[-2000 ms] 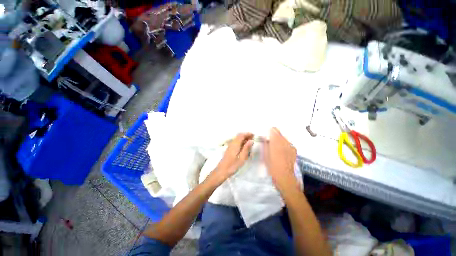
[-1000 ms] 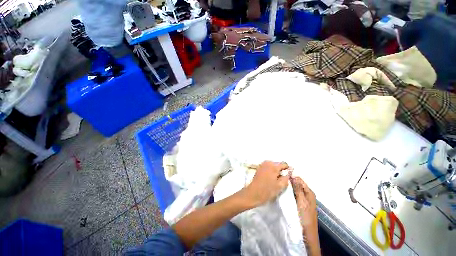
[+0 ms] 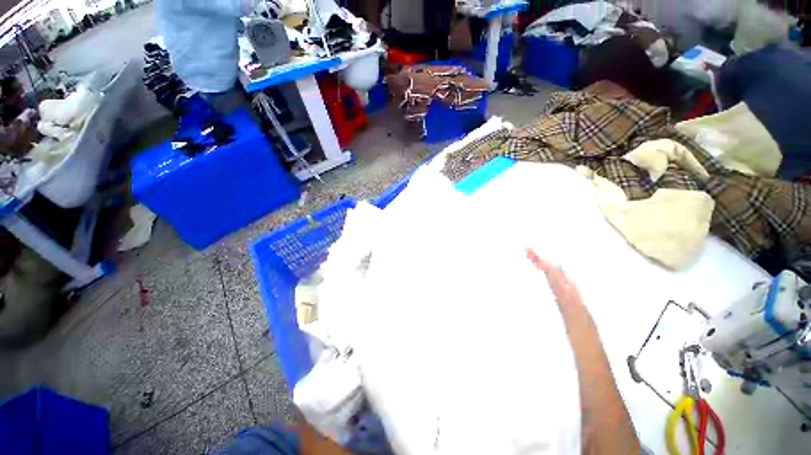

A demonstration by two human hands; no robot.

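Observation:
A large white cloth piece (image 3: 471, 302), overexposed so that its folds and edges hardly show, covers my lap and the near table. My right hand (image 3: 550, 271) is at its right side, partly washed out; whether it grips the cloth cannot be told. My left hand is hidden under or behind the cloth; only my forearm shows at the bottom edge. Scissors (image 3: 690, 418) with one yellow and one red handle loop lie on the table beside the sewing machine (image 3: 756, 324).
A blue perforated basket (image 3: 277, 302) stands at the left with white pieces in it. Plaid fabric (image 3: 605, 129) and cream pieces (image 3: 662, 222) lie heaped on the far table. A solid blue bin (image 3: 213, 191) stands on the floor. People are at the top left and top right.
The white cloth has been raised and spread over my lap, covering my left hand. My right hand has moved up and slightly right. A blue strip now shows at the table's far edge.

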